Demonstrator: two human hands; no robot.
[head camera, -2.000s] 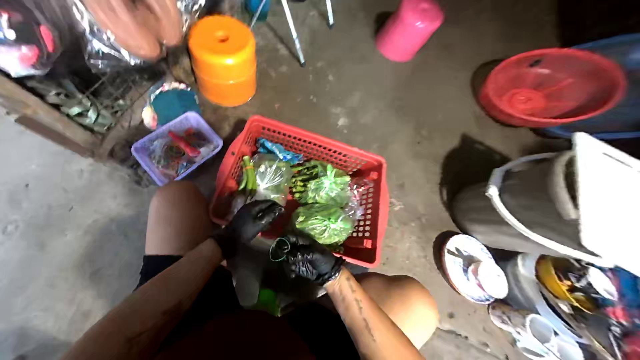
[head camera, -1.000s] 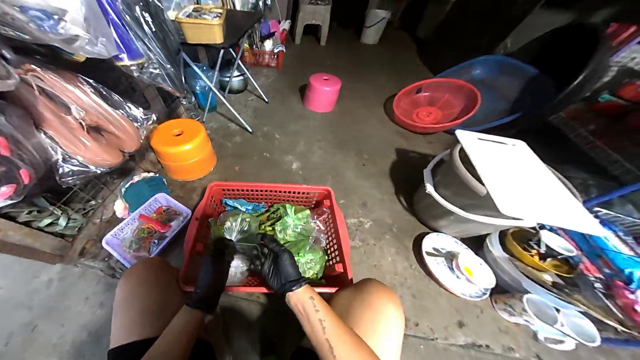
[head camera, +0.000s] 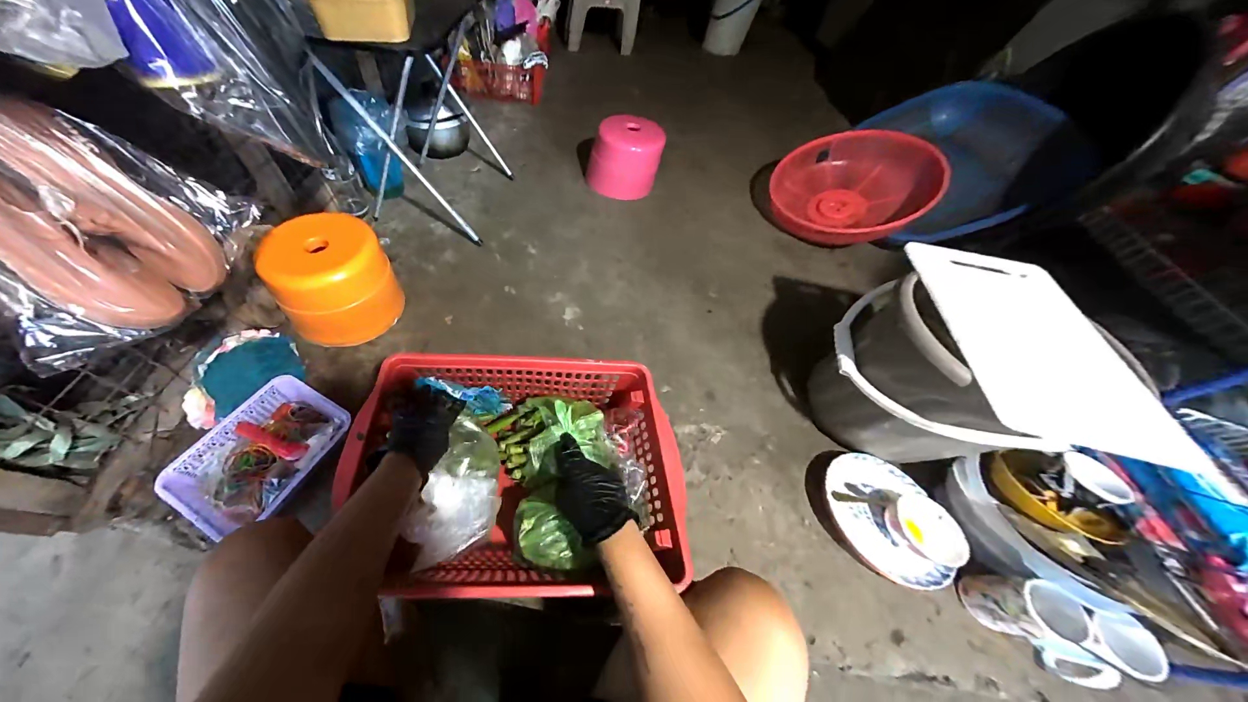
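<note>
A red plastic basket (head camera: 517, 365) stands before my knees. My left hand (head camera: 425, 427), in a black glove, is inside its left part, beside a blue plastic bag (head camera: 470, 397) and above a clear plastic bag (head camera: 456, 497); whether it grips anything is hidden. Over the right part, my gloved right hand (head camera: 589, 492) touches a green plastic bag (head camera: 567, 429), and its grip is not plain. Another green bag (head camera: 551, 531) lies below that one. Green vegetable stalks (head camera: 517, 436) lie between the hands, and a clear bag with red marks (head camera: 626, 429) is at the right wall.
A purple basket (head camera: 331, 421) with rubber bands is at left, near an orange stool (head camera: 330, 283). Farther off are a pink stool (head camera: 627, 156) and a red basin (head camera: 858, 185). At right, a white board (head camera: 1033, 341) lies over a large bucket (head camera: 877, 409), near plates (head camera: 858, 526) and mugs (head camera: 1058, 609).
My hands, close together one second ago, are now apart: the left at the basket's left part, the right on the green bag. The view has tilted up since two seconds ago.
</note>
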